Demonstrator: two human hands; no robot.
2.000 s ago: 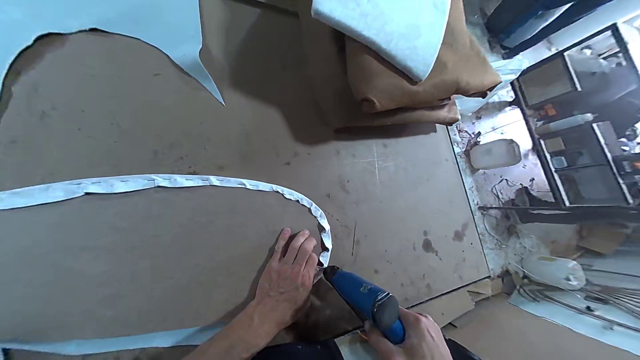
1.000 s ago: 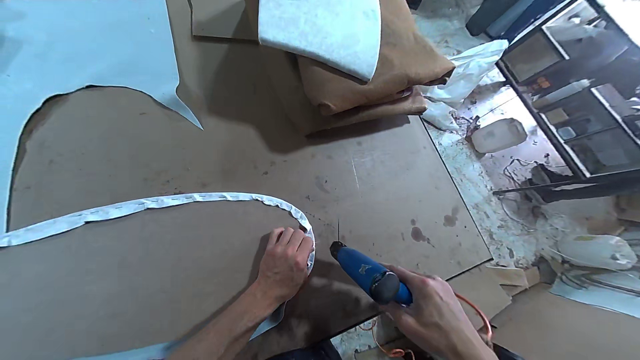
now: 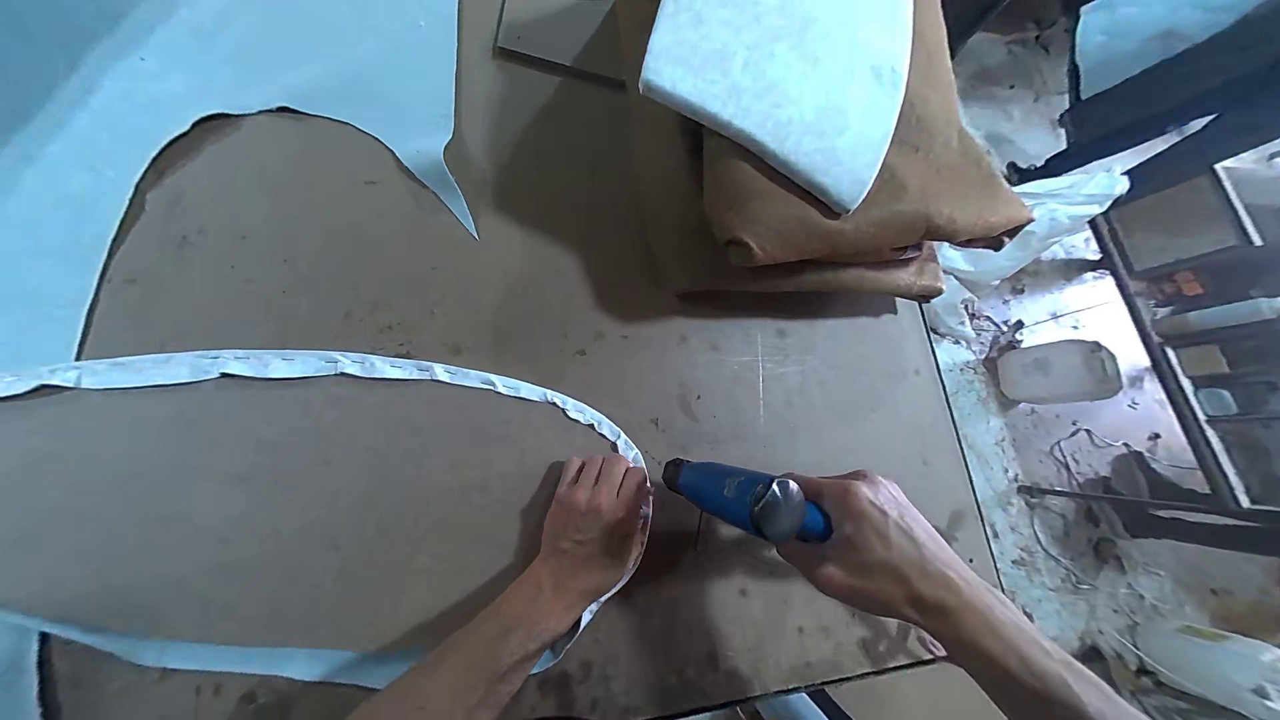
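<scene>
My left hand (image 3: 595, 520) has its fingers curled over the rounded end of a narrow pale strip (image 3: 400, 367), which curves across the brown board and is marked with a line of small stitches or staples. Whether it pinches the strip is hidden under the fingers. In my right hand (image 3: 870, 540) is a blue power tool (image 3: 735, 497), probably a pneumatic stapler, its dark nose pointing left, a short gap from the strip and my left hand. A large light-blue sheet (image 3: 300, 60) with a curved cut-out lies at the upper left.
Folded brown material (image 3: 830, 225) with a white piece (image 3: 790, 90) on top is stacked at the board's upper edge. Beyond the board's right edge are a plastic container (image 3: 1060, 372), a clear plastic bag (image 3: 1065, 220), cords and a dark metal-framed rack (image 3: 1170, 360) on a littered floor.
Two seconds ago the tool's nose was at the strip beside my left fingers; it now stands off to the right. My left hand has gone from flat to curled at the strip's edge.
</scene>
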